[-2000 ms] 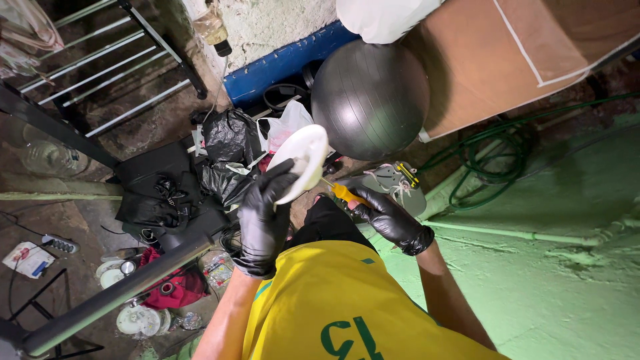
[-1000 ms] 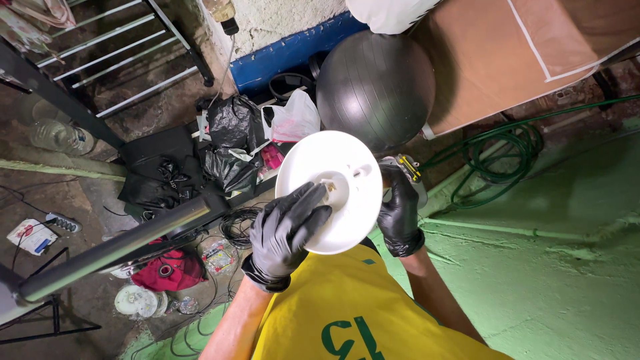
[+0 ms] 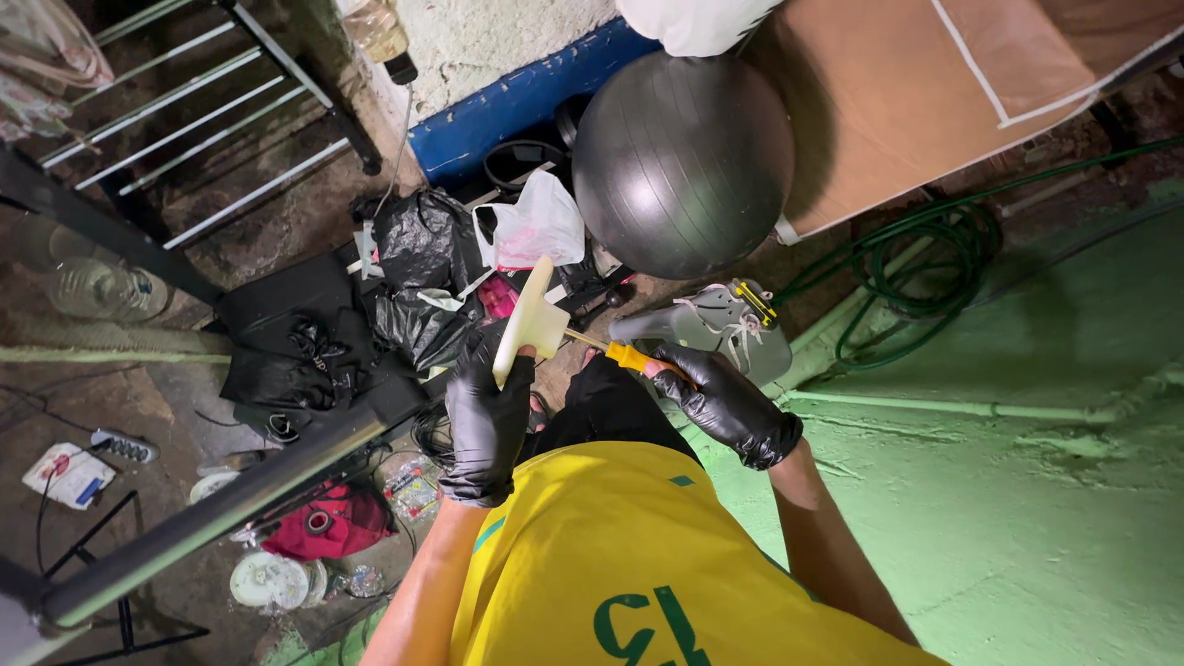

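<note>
My left hand (image 3: 490,407), in a black glove, grips a round white plastic piece (image 3: 530,324) by its rim. The disc is seen nearly edge-on, its short hub facing right. My right hand (image 3: 717,398), also in a black glove, holds a screwdriver (image 3: 631,357) by its yellow handle, with the metal shaft pointing left at the hub. Whether the tip sits inside the hub or only touches it, I cannot tell. Both hands are in front of my yellow shirt.
Beyond my hands lie black plastic bags (image 3: 421,240), a white bag (image 3: 536,222) and a large black exercise ball (image 3: 684,165). A grey bin (image 3: 712,328) stands near the green wall, with a coiled green hose (image 3: 925,277) behind. A dark metal bar (image 3: 231,509) crosses at left.
The white piece, face-up toward the camera one second ago, is turned edge-on. The screwdriver, hidden then, shows again at its hub. My left fingers have moved off its face to the rim.
</note>
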